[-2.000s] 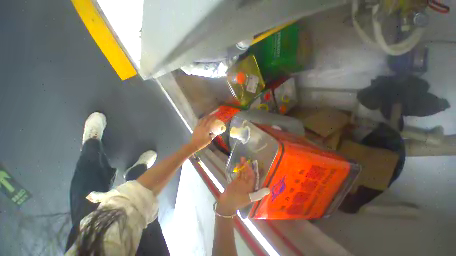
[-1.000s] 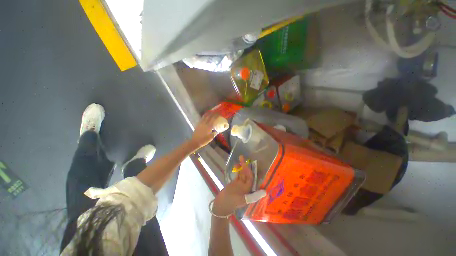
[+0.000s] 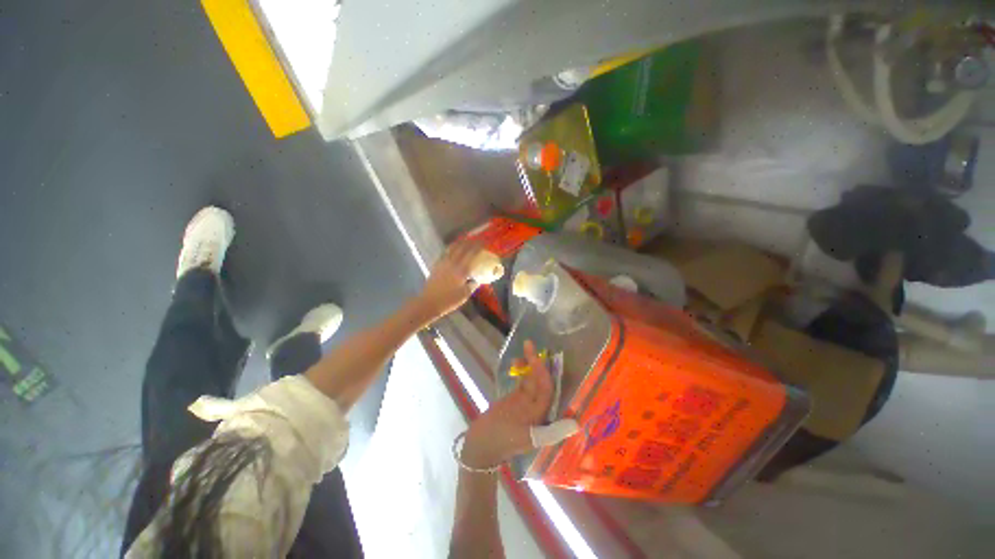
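A large tin with orange printed sides (image 3: 698, 409) and a silver top lies tilted, its pale spout (image 3: 535, 288) pointing towards my left hand. My left hand (image 3: 453, 278) is closed round a small pale squeeze bottle (image 3: 487, 269); its end shows just beside the spout, with a small gap, and its body is mostly hidden. My right hand (image 3: 511, 420), with a white wrap on one finger, grips the tin at its silver top. A small yellow piece (image 3: 520, 369) shows at its fingertips; how it is held is unclear. No flow of liquid can be made out.
A yellow tin with an orange cap (image 3: 570, 164), a green tin (image 3: 644, 104) and a grey jerrycan (image 3: 638, 268) stand beyond the orange tin. Cardboard (image 3: 829, 371) lies to the right. A grey-white cupboard door (image 3: 404, 55) is above. Hoses hang at the upper right.
The view has shifted, so the cupboard things sit slightly lower and further right. My hands keep nearly the same hold beside and on the tin.
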